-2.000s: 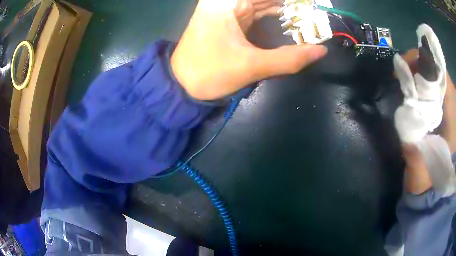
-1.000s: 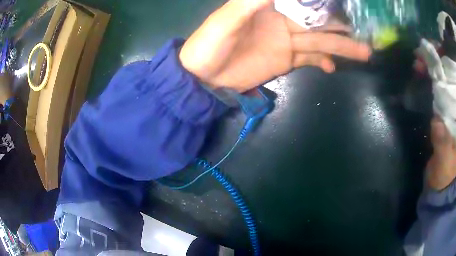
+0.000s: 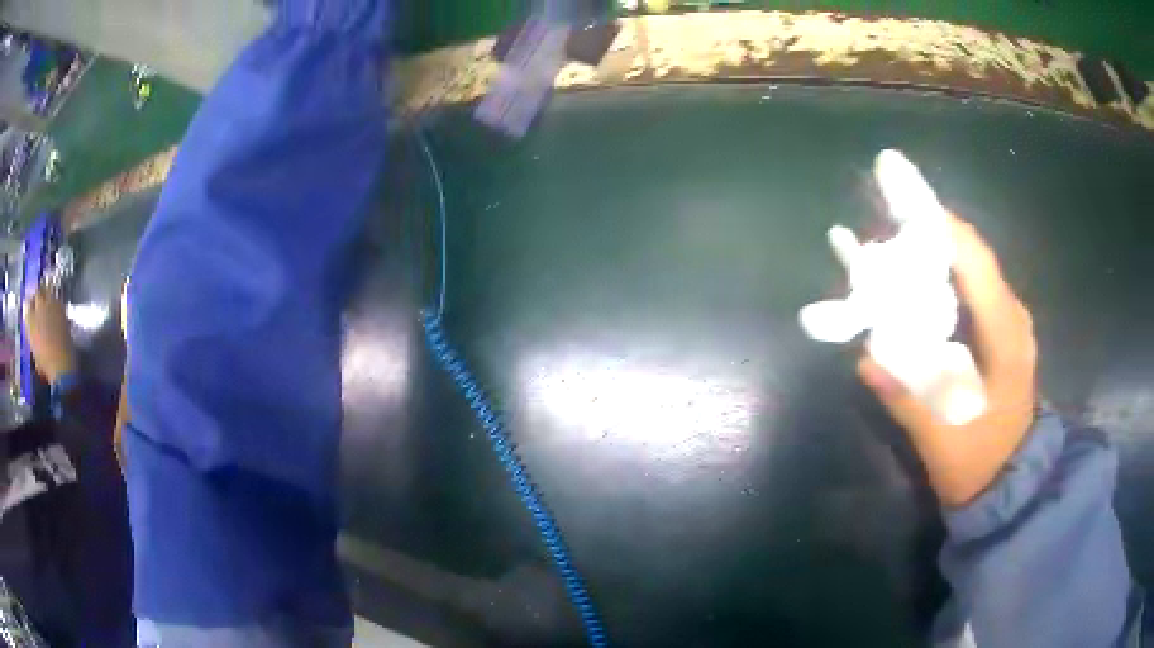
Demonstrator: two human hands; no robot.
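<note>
My right hand (image 3: 981,405) is at the right over the dark green bench mat (image 3: 709,506). Bright white crumpled material (image 3: 905,298) with finger-like lobes covers its fingers. Whether the hand grips anything under the white is hidden. My left hand is cut off by the top edge; only the blue sleeve (image 3: 241,342) shows, reaching up at the left. A blue coiled cord (image 3: 506,462) runs from a thin line near the sleeve down across the mat.
A worn, paint-chipped edge (image 3: 810,48) bounds the mat at the top, with green belt beyond. A greyish-purple bar (image 3: 525,76) slants over that edge. Another person's hand (image 3: 48,332) is at the far left beside a blue tray (image 3: 36,272).
The view has shifted towards the belt edge. My left hand has gone out at the top, and the board assembly is out of view. My right hand now shows farther into the picture.
</note>
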